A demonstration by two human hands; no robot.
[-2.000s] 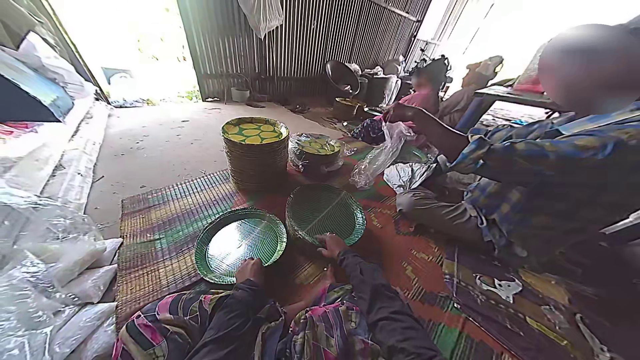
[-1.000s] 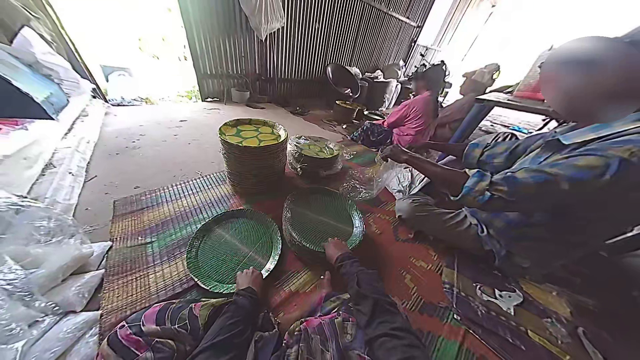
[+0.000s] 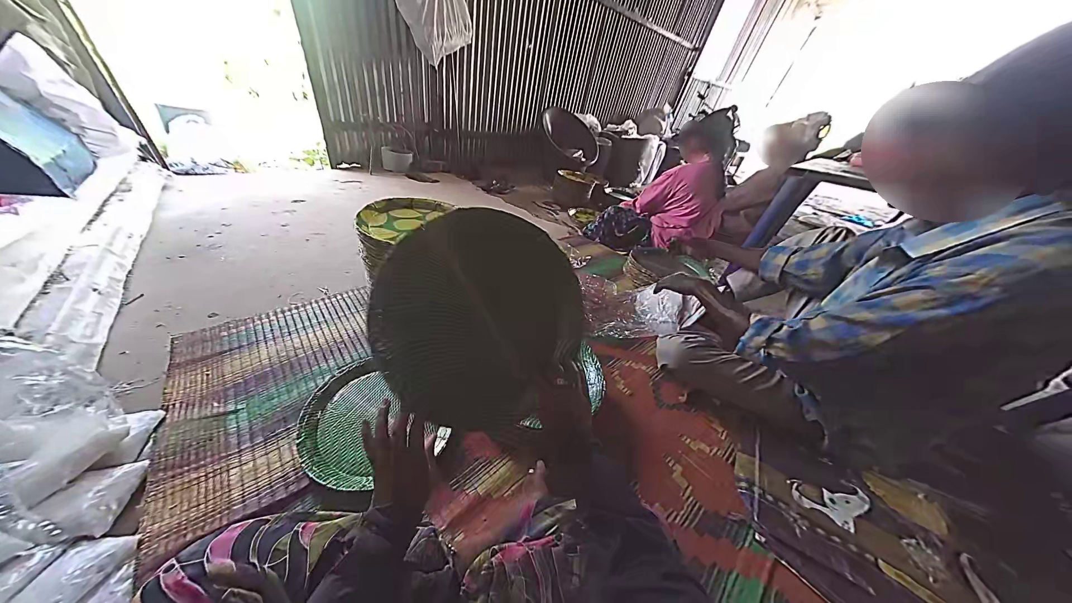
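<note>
A round woven tray (image 3: 477,318), dark against the light, is raised and tilted up in front of me. My right hand (image 3: 563,410) grips its lower right edge. Near its lower left edge is my left hand (image 3: 398,456), fingers raised and spread; whether it touches the rim is unclear. Below on the mat lies a green round tray (image 3: 339,431), partly hidden. More green tray (image 3: 593,377) shows behind the raised one on the right. A tall stack of round trays with a yellow and green pattern (image 3: 402,219) stands behind, partly covered.
A co-worker in a checked shirt (image 3: 913,293) sits at right, hands near clear plastic (image 3: 636,310) and a smaller tray stack (image 3: 662,266). Another person in pink (image 3: 682,197) sits farther back. Plastic packets (image 3: 75,469) lie at left. Patterned mats (image 3: 243,402) cover the floor.
A tray has been lifted from the mat on the right and now stands tilted up before me. My left hand has left the rim of the left tray. The co-worker's hands have moved apart.
</note>
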